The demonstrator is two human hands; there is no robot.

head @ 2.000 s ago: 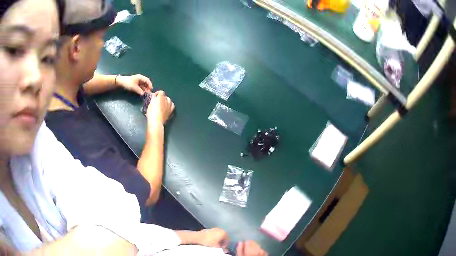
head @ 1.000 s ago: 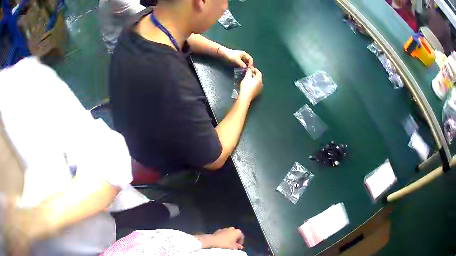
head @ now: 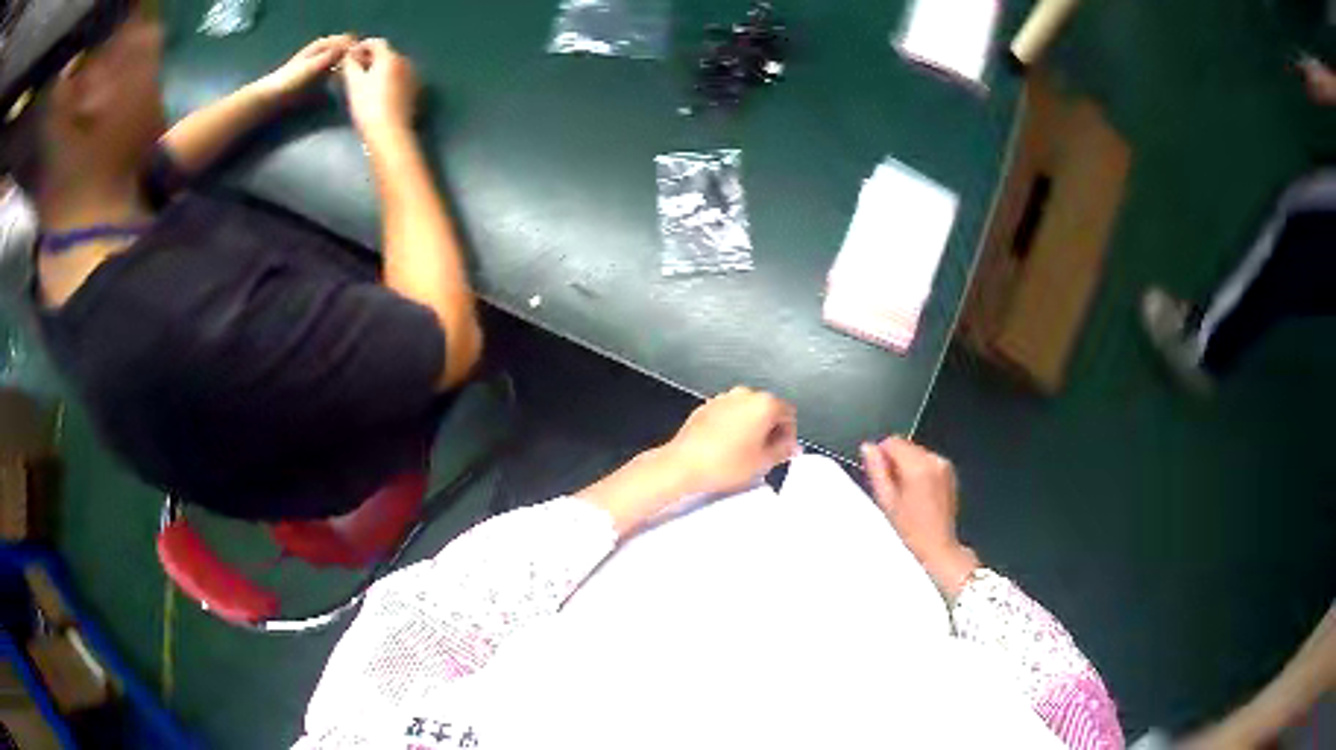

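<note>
My left hand (head: pixel 744 440) is at the near bench edge with its fingers curled. My right hand (head: pixel 916 484) is a little to the right, fingers bent. The hands are apart; whether either holds something small cannot be told. A small dark patch shows beside my left fingers. A clear bag with dark and silvery contents (head: pixel 703 214) lies flat on the dark green bench (head: pixel 586 176). A white stack with a pinkish lower edge (head: pixel 891 255) lies right of it. The pile of black cables (head: pixel 741 59) is farther back.
A second white stack (head: pixel 952 32) and another clear bag (head: pixel 610 27) lie farther back. A co-worker in a black shirt (head: pixel 249 352) sits at the left by a red chair (head: pixel 352 525). A brown carton (head: pixel 1048 235) stands right of the bench. Another person's leg shows at right.
The view has swung down and right, so bench things sit higher in the picture. Both my hands now show; one second ago one hand showed at the lower edge. The white-clothed person at left is out of view.
</note>
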